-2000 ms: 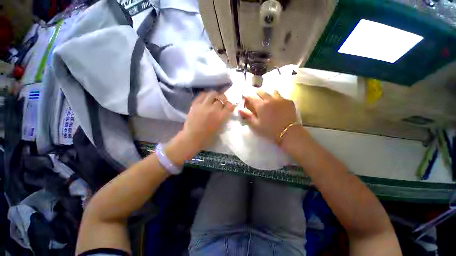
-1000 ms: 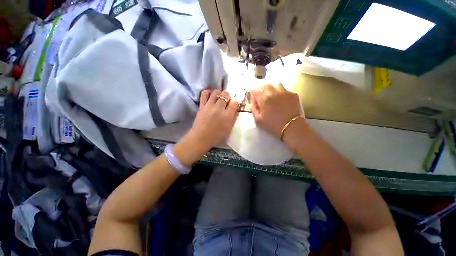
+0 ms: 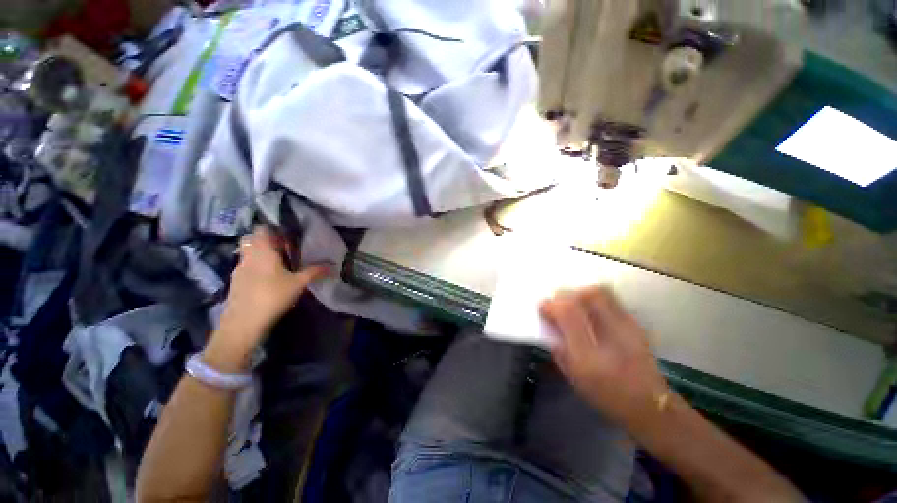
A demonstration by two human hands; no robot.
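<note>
A light grey garment with dark grey bands (image 3: 329, 147) lies bunched left of the needle, its lower edge hanging over the table front. My left hand (image 3: 266, 280) is at that hanging edge, thumb spread from the fingers, beside dark grey cloth; no closed grip shows. My right hand (image 3: 602, 344) is blurred, its fingertips on the right side of a white flat piece (image 3: 516, 295) at the table's front edge. Any fold under the fingers is hidden. The sewing machine head (image 3: 629, 79) stands above, with its presser foot area (image 3: 608, 172) brightly lit and away from both hands.
The green-edged white table (image 3: 767, 339) runs to the right. A white bundle (image 3: 738, 196) with a yellow end lies behind the needle. Plastic packages (image 3: 162, 162) are at the left. Tangled grey cloth (image 3: 108, 344) lies left of my lap. A green item (image 3: 882, 393) is at the right edge.
My left hand has left the needle area and moved left to the garment's hanging edge. My right hand and the white piece have come away from the needle towards me. The view has shifted left.
</note>
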